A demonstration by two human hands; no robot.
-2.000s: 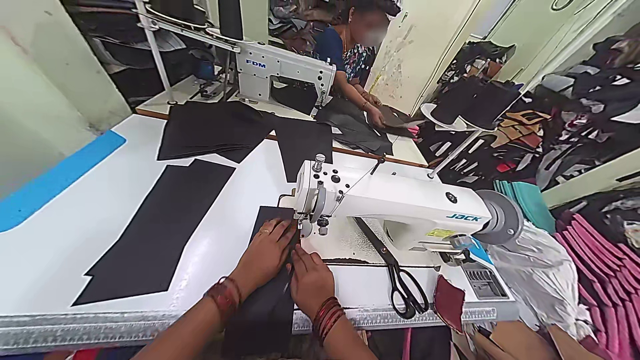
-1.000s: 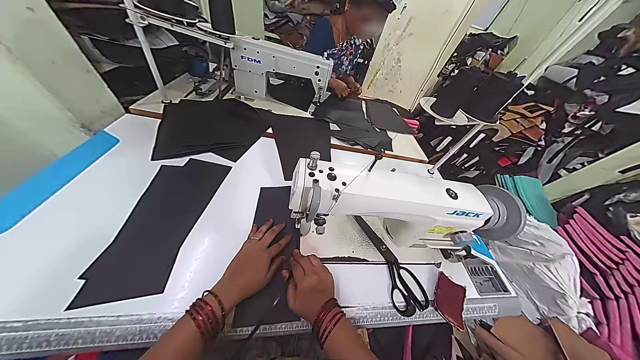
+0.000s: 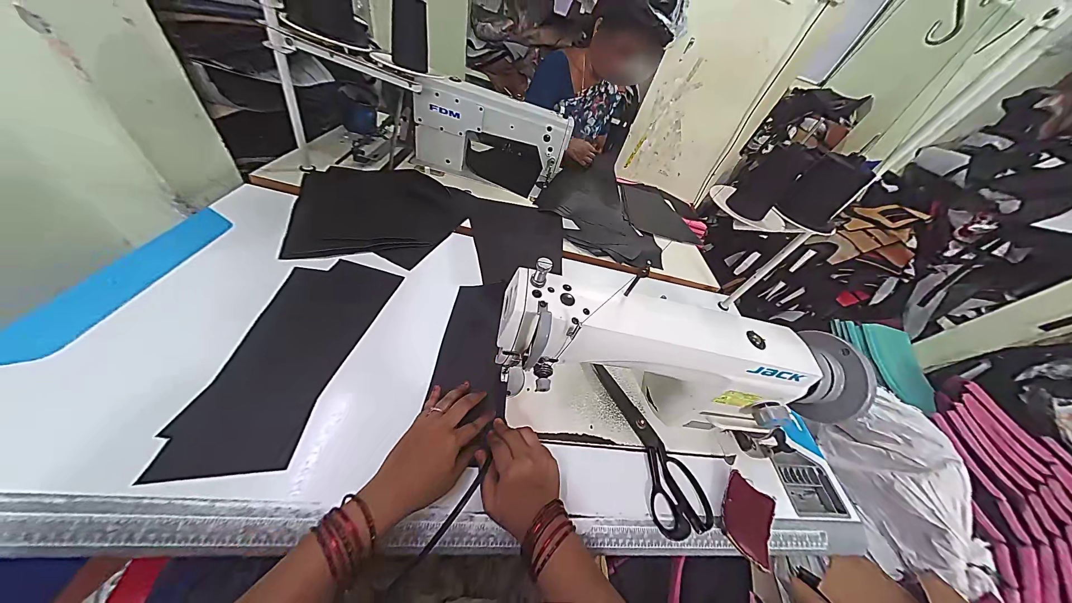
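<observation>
A black fabric piece point(image 3: 467, 339) lies along the left side of the white Jack sewing machine point(image 3: 670, 335), its right edge by the presser foot. My left hand point(image 3: 440, 444) rests on this piece with fingers spread. My right hand point(image 3: 519, 469), fingers curled, pinches the fabric's edge just in front of the needle area. A narrow dark strip point(image 3: 452, 512) runs from between my hands down over the table's front edge. To the left lie flat black fabric pieces point(image 3: 276, 368). Black-handled scissors point(image 3: 657, 461) lie right of my right hand.
Black panels point(image 3: 368, 209) are stacked at the back, beside a second sewing machine point(image 3: 486, 126) where a person point(image 3: 586, 92) sits. A maroon scrap point(image 3: 748, 517) lies by the front edge. Pink pieces point(image 3: 1013, 469) and teal pieces point(image 3: 900, 360) are piled at the right.
The black piece under my hands has moved away from me along the machine, and its near end no longer hangs over the front edge. The other person's hands have drawn back toward their machine.
</observation>
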